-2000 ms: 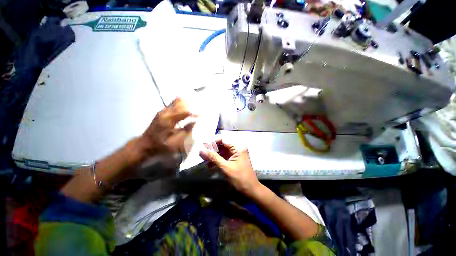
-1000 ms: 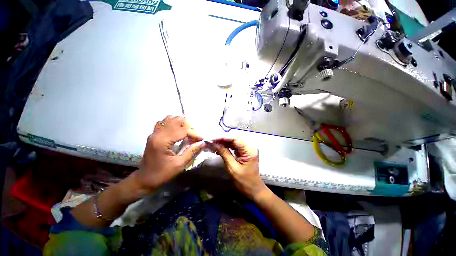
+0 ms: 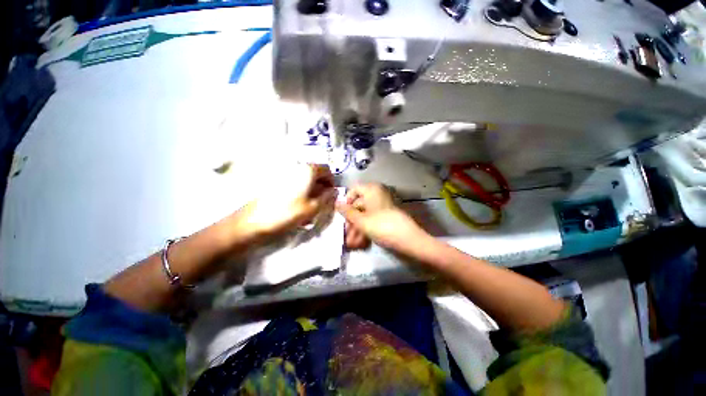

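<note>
A white cloth piece (image 3: 298, 251) lies over the front part of the machine table, its lower edge near the table's front edge. My left hand (image 3: 290, 205) holds its upper part, bright and washed out by the lamp. My right hand (image 3: 375, 216) pinches the cloth's right edge, with fingertips touching or nearly touching the left ones. Both hands are just below the presser foot and needle area (image 3: 338, 158) of the sewing machine head (image 3: 333, 69). Whether the cloth is under the foot cannot be told.
Scissors with red and yellow handles (image 3: 474, 197) lie under the machine arm, beside white cloth (image 3: 445, 143). A blue tube (image 3: 249, 58) curves behind the head. A white roll (image 3: 58, 32) is at the far left corner. White cloth also hangs at the right.
Both hands have moved up towards the needle area with the cloth, which now lies spread below them. The view has shifted, and the machine head looks nearer.
</note>
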